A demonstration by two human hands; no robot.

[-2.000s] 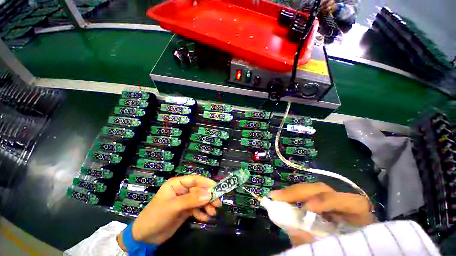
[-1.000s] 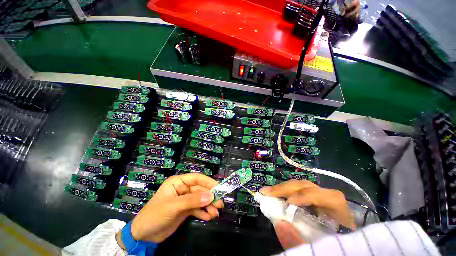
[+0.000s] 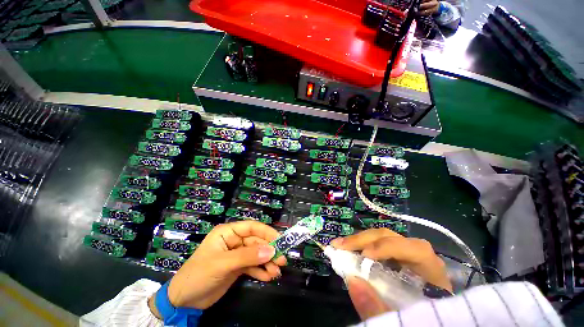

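Observation:
My left hand [image 3: 225, 263], with a blue strap at the wrist, pinches one end of a small green circuit board [image 3: 298, 234] between thumb and fingers. The board is tilted up to the right and has white ring-like marks. My right hand [image 3: 400, 258] holds a whitish, translucent glue dispenser [image 3: 365, 273] with a thin needle tip pointing at the board. The tip is close to the board's lower right edge; I cannot tell if it touches. Many similar boards [image 3: 181, 207] lie in columns beneath and beyond my hands.
A grey control box [image 3: 346, 99] with a lit red switch stands behind the boards, a red tray [image 3: 288, 29] above it. A pale cable [image 3: 419, 220] curves down to the right. A grey plastic sheet [image 3: 496, 198] and stacked trays [image 3: 556, 217] are at right. Another person's hand [image 3: 429, 7] shows at top.
The held board's face and the dispenser have shifted slightly. The view has moved a little since the earliest frame. At the top, the other person's hand and sleeve show more clearly. Both grips are the same.

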